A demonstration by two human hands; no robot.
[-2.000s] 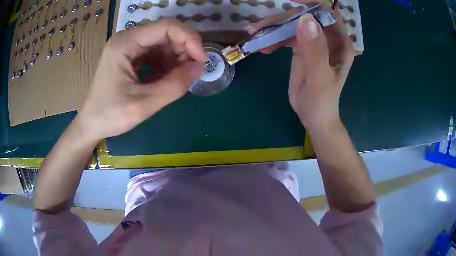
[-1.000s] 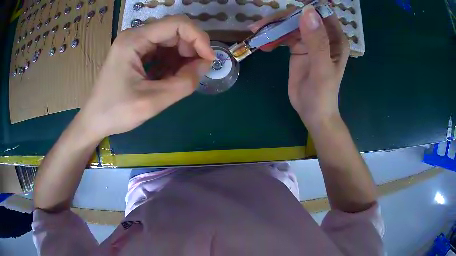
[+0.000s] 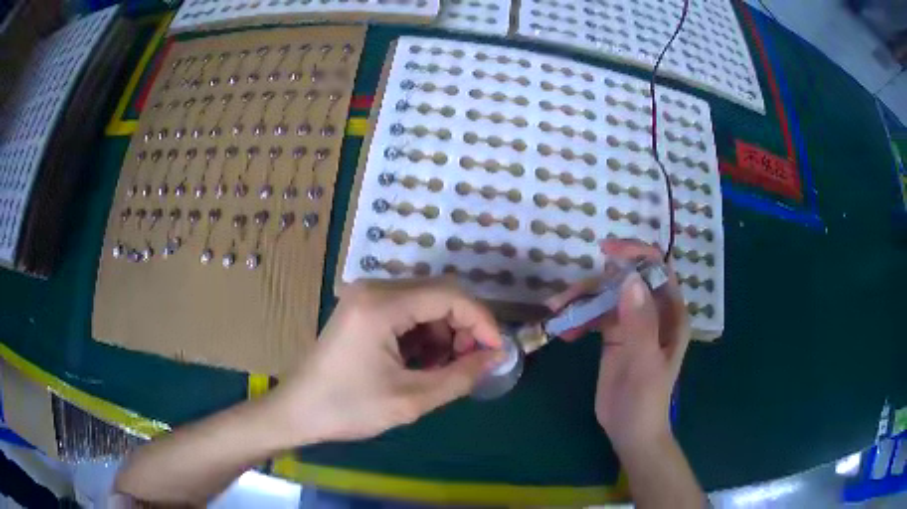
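My left hand (image 3: 383, 363) is pinched shut at the top of the small round fixture (image 3: 505, 380). The small silver part at its fingertips is mostly hidden by the fingers. The fixture is a squat clear or silver cylinder with a white top, on the green mat. My right hand (image 3: 641, 358) is shut on a slim silver-grey wired tool (image 3: 587, 310). The tool's brass-coloured tip (image 3: 532, 338) points left and meets or nearly meets the fixture's right side; contact cannot be told.
A white slotted tray (image 3: 597, 174) lies behind the hands, with silver discs in its left column. A brown cardboard sheet (image 3: 199, 308) at left holds rows of stemmed silver parts. More white trays (image 3: 641, 30) lie at the back; stacked boards (image 3: 45, 129) stand far left. A wire (image 3: 654, 119) crosses the tray.
The view has tilted up, so more of the trays and cardboard shows and the hands appear lower and farther right. Both hands keep their places at the fixture and tool.
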